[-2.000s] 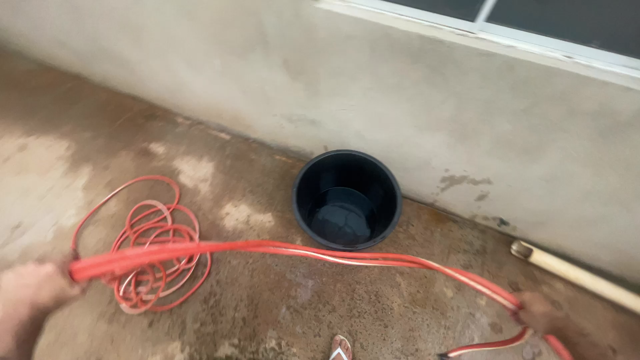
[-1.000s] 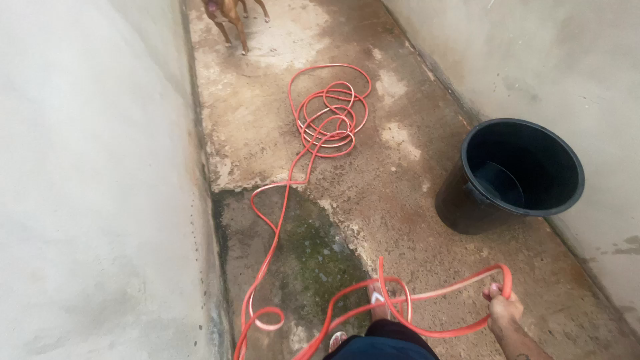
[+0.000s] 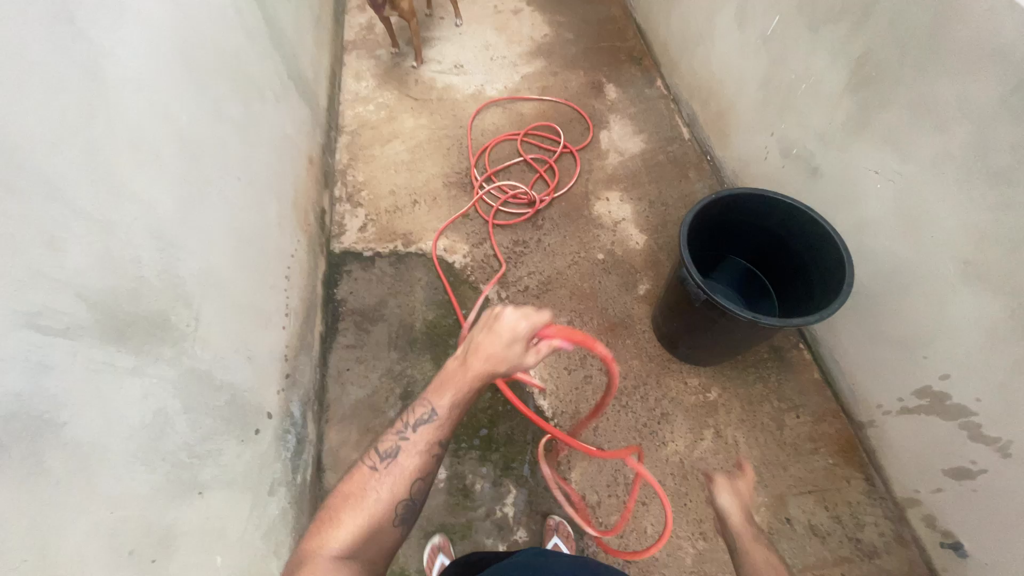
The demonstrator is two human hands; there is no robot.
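My left hand [image 3: 508, 340] is closed around a red garden hose [image 3: 612, 372], held up in front of me. From that grip, loops of hose hang down to the right, above my feet. The rest of the hose runs away from me into a loose tangle of coils on the concrete floor. My right hand [image 3: 732, 488] is at the lower right, slightly blurred, off the hose, fingers apart with nothing seen in them. Beyond it, a black plastic bucket [image 3: 680, 320] stands upright by the right wall, with what looks like some liquid at its bottom.
Plastered walls rise on the left [image 3: 160, 280] and right [image 3: 920, 200] of a narrow concrete passage. The legs of a brown dog [image 3: 412, 36] show at the far end. Dark, mossy concrete [image 3: 384, 384] lies near my feet, which wear flip-flops [image 3: 438, 552].
My right hand, which held a hose loop a second ago, has let it go. My left hand has come into view gripping the hose. The view has swung along the passage since the oldest frame.
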